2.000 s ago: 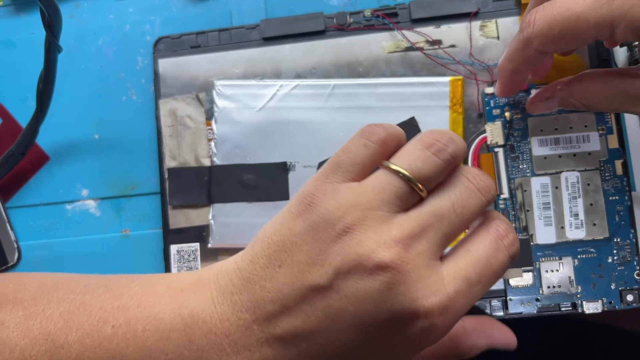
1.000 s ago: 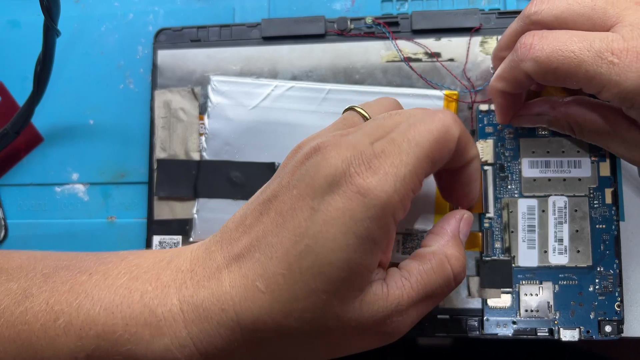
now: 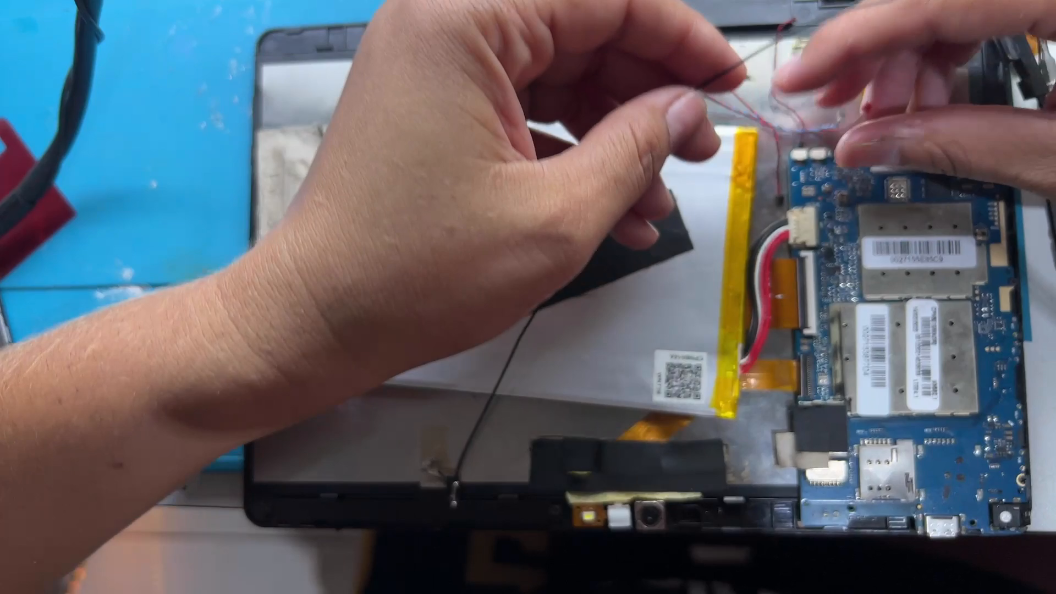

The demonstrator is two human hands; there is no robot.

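Note:
An opened tablet lies with its insides up. My left hand [image 3: 528,181] is above the silver battery pack [image 3: 610,346], pinching a thin black cable [image 3: 495,388] between thumb and index finger. That cable runs down to the lower frame edge. My right hand [image 3: 932,99] is over the top of the blue circuit board [image 3: 998,346], fingers apart, close to thin red and blue wires [image 3: 780,140]; whether it touches one is unclear. Black tape [image 3: 643,247] shows under my left hand. A red, white and black battery lead [image 3: 767,289] plugs into a white connector [image 3: 803,227] on the board.
The tablet's black frame [image 3: 346,505] bears a small camera module [image 3: 650,516] at its lower edge. A blue work mat [image 3: 181,165] lies to the left, with a red object [image 3: 37,214] and a thick dark cable [image 3: 70,107] over it. Yellow tape [image 3: 734,272] edges the battery.
My left hand has moved up from the board's left edge and now pinches the black cable. My right hand's fingers have spread and lifted off the board's top corner. The view is closer.

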